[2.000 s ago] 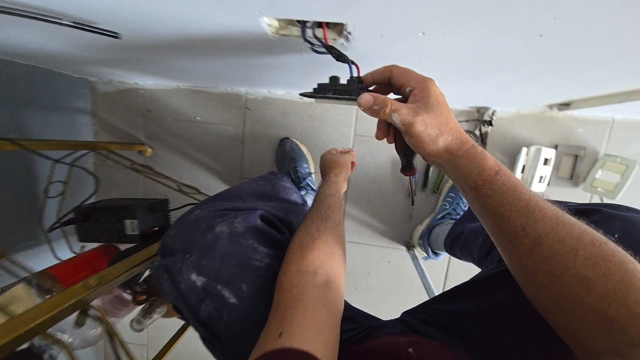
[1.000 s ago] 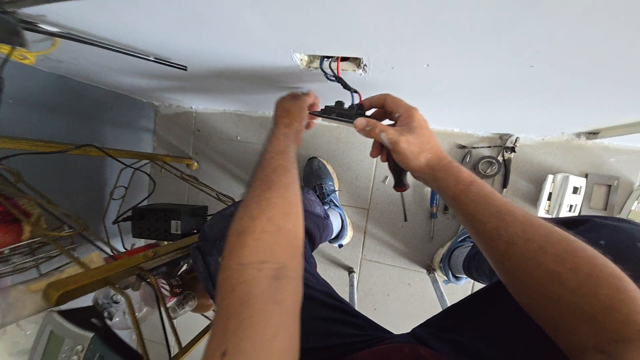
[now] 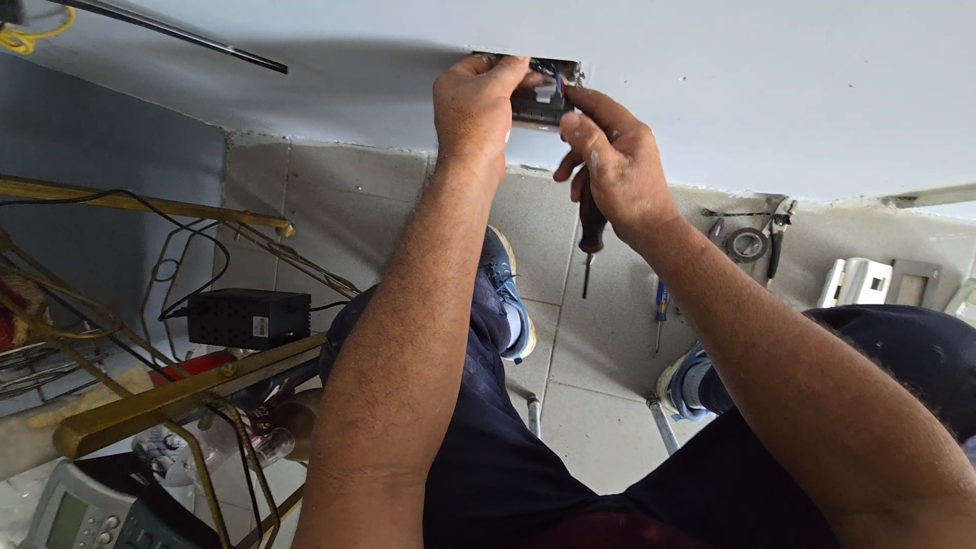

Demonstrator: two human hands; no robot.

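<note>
A black electrical socket module (image 3: 540,109) is tilted at the lower edge of a rectangular wall opening (image 3: 568,70), with wires (image 3: 560,82) running between them. My left hand (image 3: 479,103) grips the module's left side, its fingertips at the opening and partly hidden. At the right end of the module, the thumb and forefinger of my right hand (image 3: 618,156) are by the wires; whether they pinch one I cannot tell. The other fingers of that hand hold a dark-handled screwdriver (image 3: 590,221), its shaft pointing down toward the floor.
On the tiled floor at right lie a blue-handled screwdriver (image 3: 661,301), a roll of tape (image 3: 746,245), pliers (image 3: 776,236) and white frames (image 3: 858,284). At left stand a gold metal rack (image 3: 191,381), a black box with a cable (image 3: 248,316) and a desk telephone (image 3: 91,511).
Both hands and the black module have moved up to the wall opening. My left hand, apart from the module two seconds ago, now grips it. The screwdriver stays in my right hand.
</note>
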